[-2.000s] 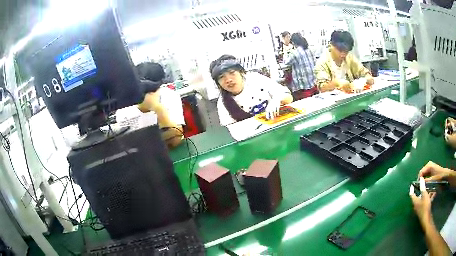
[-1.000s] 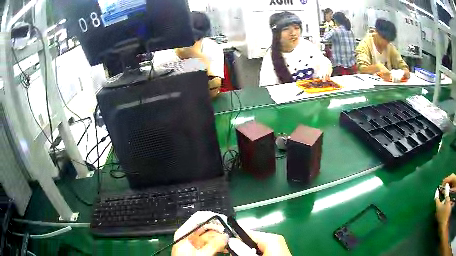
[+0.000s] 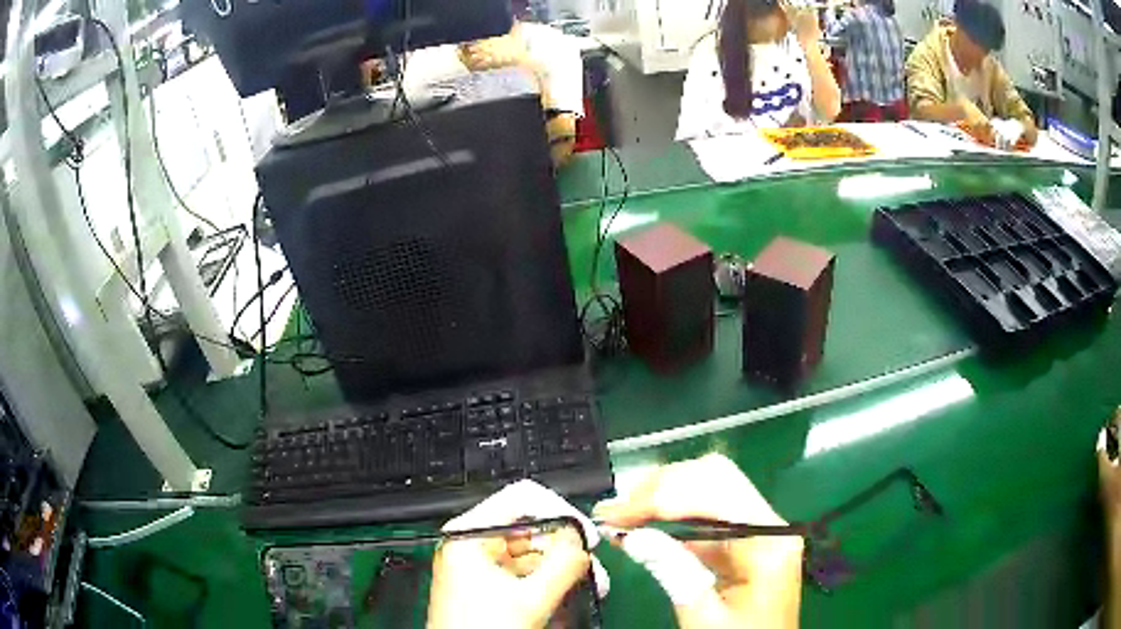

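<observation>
My left hand (image 3: 510, 578), with white covers on its fingertips, holds a thin black phone middle frame (image 3: 498, 530) above the bench at the bottom centre. My right hand (image 3: 725, 553) holds a thin dark pen-length tool (image 3: 738, 531) between thumb and finger, its tip at the frame's corner near the left fingertips. The tool's exact kind and any tiny part there are too small to tell. Another phone frame or part (image 3: 307, 584) lies below the keyboard, and a loose frame (image 3: 830, 559) lies to the right of my right hand.
A keyboard (image 3: 430, 449) and computer case (image 3: 418, 258) stand ahead on the left. Two dark red speakers (image 3: 665, 295) stand right of them. A black compartment tray (image 3: 996, 264) is at the far right. Another person's hand (image 3: 1110, 473) shows at the right edge. People sit opposite.
The view has turned down and left. Both hands have come into view since two seconds ago. The dark tool now lies clearly across my right hand, its tip at the frame corner.
</observation>
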